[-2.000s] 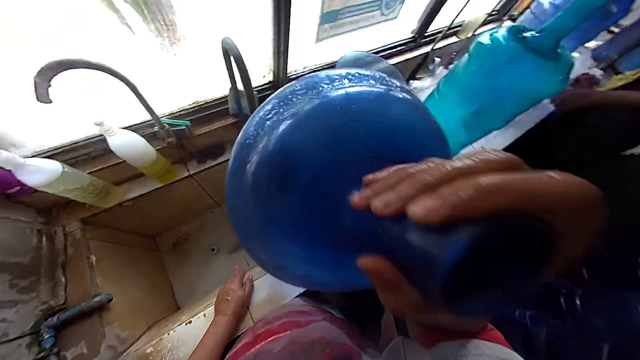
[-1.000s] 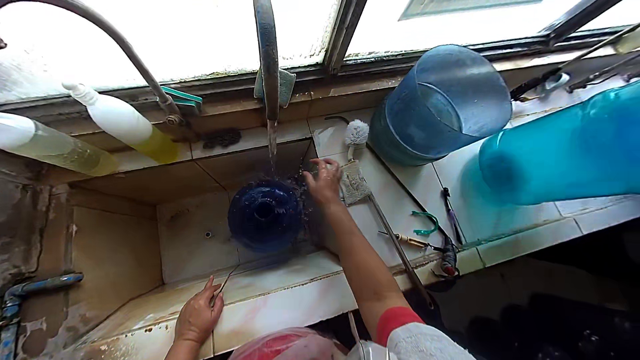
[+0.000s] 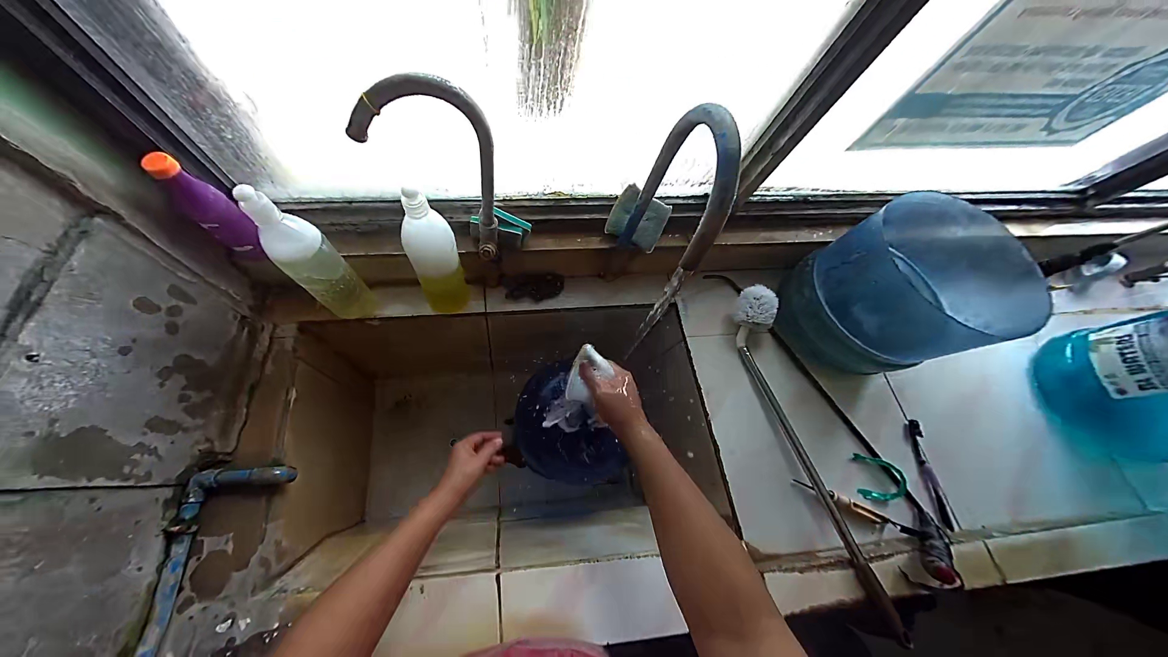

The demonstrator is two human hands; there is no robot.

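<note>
A round blue plastic jug or container (image 3: 570, 456) stands in the tiled sink (image 3: 429, 456). My right hand (image 3: 613, 394) grips a wet white cloth or pad (image 3: 584, 374) over the blue container, with splashes around it. At the container's left side is my left hand (image 3: 476, 456), its fingers curled by a small dark part; whether it holds that part, I cannot tell. Water runs from the right curved faucet (image 3: 721, 173) into the sink, to the right of my right hand.
Behind the sink stand soap bottles (image 3: 433, 255) and a second curved faucet (image 3: 484, 137). To the right are a white-headed brush (image 3: 757, 307), a cut blue container (image 3: 912, 292), a teal jug (image 3: 1104, 383) and small tools (image 3: 931, 484). A blue pipe (image 3: 237, 476) is at the left.
The blue container, held up two seconds ago, is down in the sink. My right hand has moved from the sink's right edge to over it, now with a white thing in its grip.
</note>
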